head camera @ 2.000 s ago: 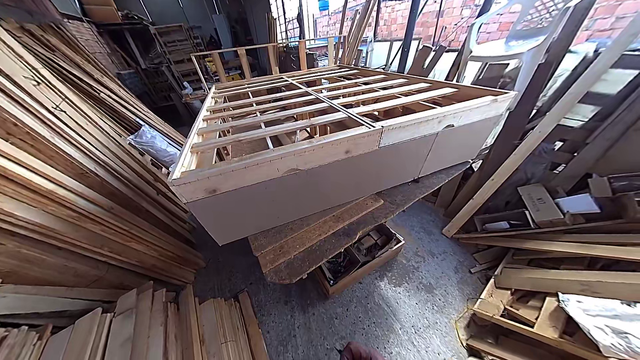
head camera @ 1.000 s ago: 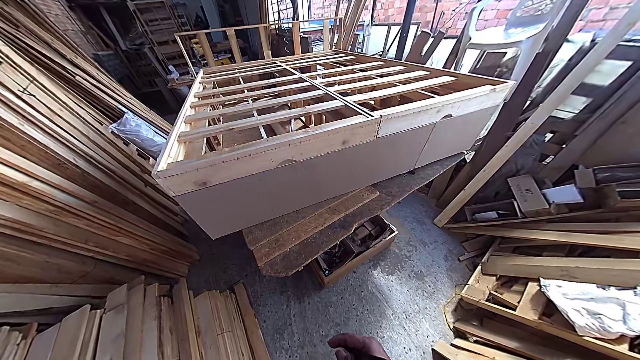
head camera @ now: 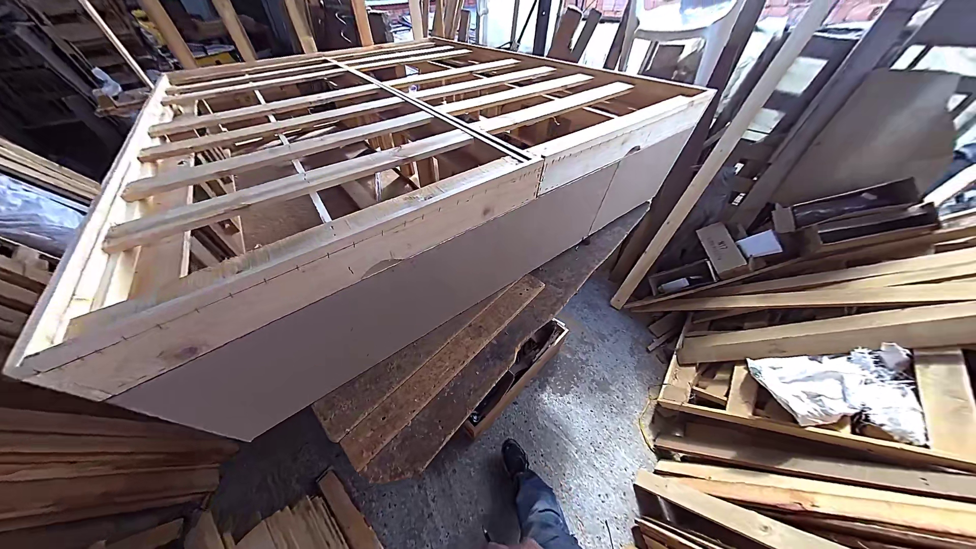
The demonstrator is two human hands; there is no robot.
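A sliver of a hand, apparently my right hand [head camera: 512,544], shows at the bottom edge beside my trouser leg; its fingers are mostly cut off, and whether it holds anything is unclear. My left hand is out of view. In front of me a large wooden frame [head camera: 290,284] with crosswise slats [head camera: 293,183] and smooth side panels [head camera: 366,320] rests on a worn wooden workbench [head camera: 450,366]. Two dark metal strips [head camera: 435,113] run across the slats. Under the bench's edge stands a wooden box [head camera: 526,374] with dark items inside.
Stacked boards [head camera: 99,465] lie at the lower left. On the right, timber offcuts [head camera: 823,335], a white sack [head camera: 839,385] and small boxes [head camera: 720,248] are piled up. A long plank [head camera: 724,152] leans near a white plastic chair [head camera: 679,30]. My shoe [head camera: 515,456] is on the concrete floor.
The view has come closer to the slatted frame. The hand, seen more fully at the bottom one second ago, is now mostly below the edge, and a leg and shoe have come into view.
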